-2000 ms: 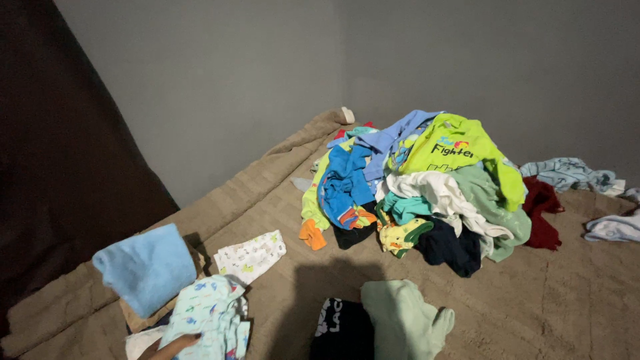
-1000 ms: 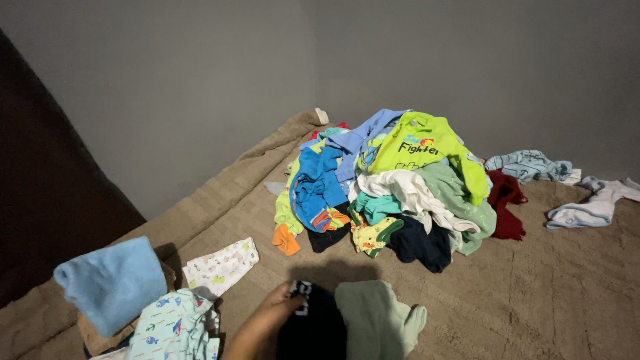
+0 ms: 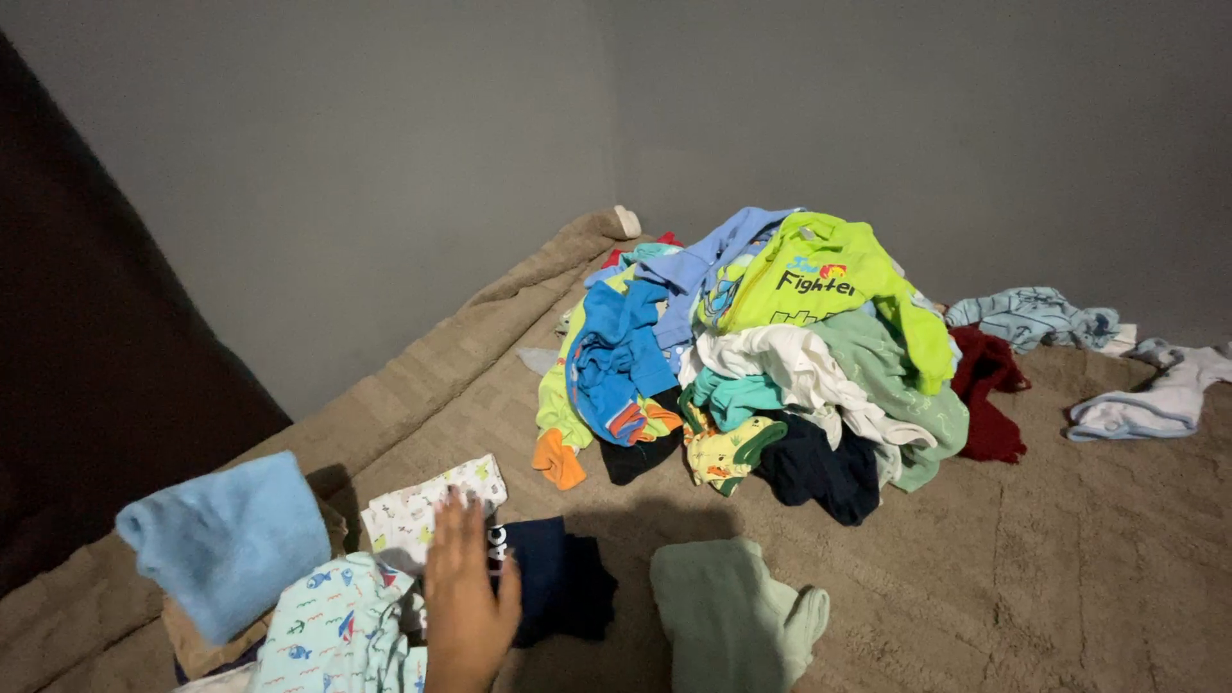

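Observation:
My left hand [image 3: 469, 592] lies palm down with its fingers extended and thumb out. It rests over the left edge of a folded navy garment [image 3: 549, 577] with white lettering, and its fingertips overlap a folded white patterned cloth [image 3: 414, 510]. Left of the hand are a light blue garment with a fish and boat print [image 3: 332, 621] and a folded blue fleece cloth [image 3: 231, 544]. A folded pale green garment [image 3: 722, 611] sits to the right, apart from the navy one. My right hand is out of view.
A heap of mixed children's clothes, with a lime-green top [image 3: 818, 279] uppermost, lies on the brown blanket [image 3: 1011, 568] near the grey walls. Dark red knitwear [image 3: 987, 395], a light blue printed garment [image 3: 1035, 318] and a white garment with blue trim [image 3: 1145, 404] lie farther right.
The navy garment was beside the pale green one; it now lies farther left, by the white patterned cloth. My left hand gripped it a second ago and now has its fingers extended.

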